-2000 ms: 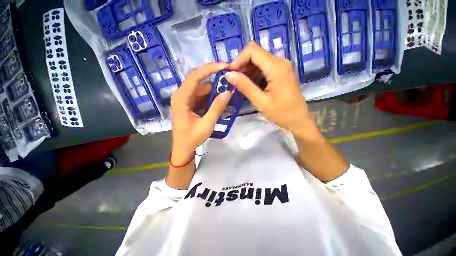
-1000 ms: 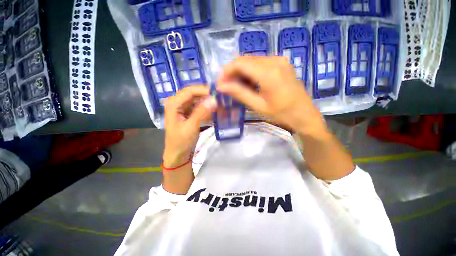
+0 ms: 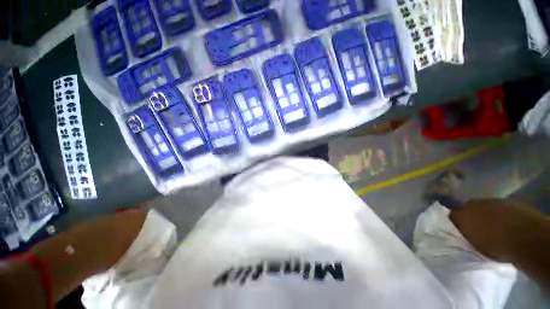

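A whitish tray (image 3: 181, 181) holds rows of blue phone cases. In its near row, three cases at the left have pale camera rings: the first case (image 3: 155, 145), the second case (image 3: 181, 127) and the third case (image 3: 217, 121). The neighbouring case (image 3: 248, 105) and those to its right show no pale ring. My left forearm, with a red cord, reaches to the left edge; the fingers are not visible. My right forearm runs out at the right edge; that hand is out of the picture.
A white sticker strip (image 3: 72, 137) lies left of the tray on the dark green bench (image 3: 105, 151). More strips (image 3: 446, 30) overlap at the right. A tray of dark cases (image 3: 24, 163) is at the far left. A red stool (image 3: 467, 114) stands beyond the bench edge.
The case that was in my hands is gone from them, and a third ringed case now lies in the formerly empty pocket. Both hands have moved outward. The view has shifted and tilted.
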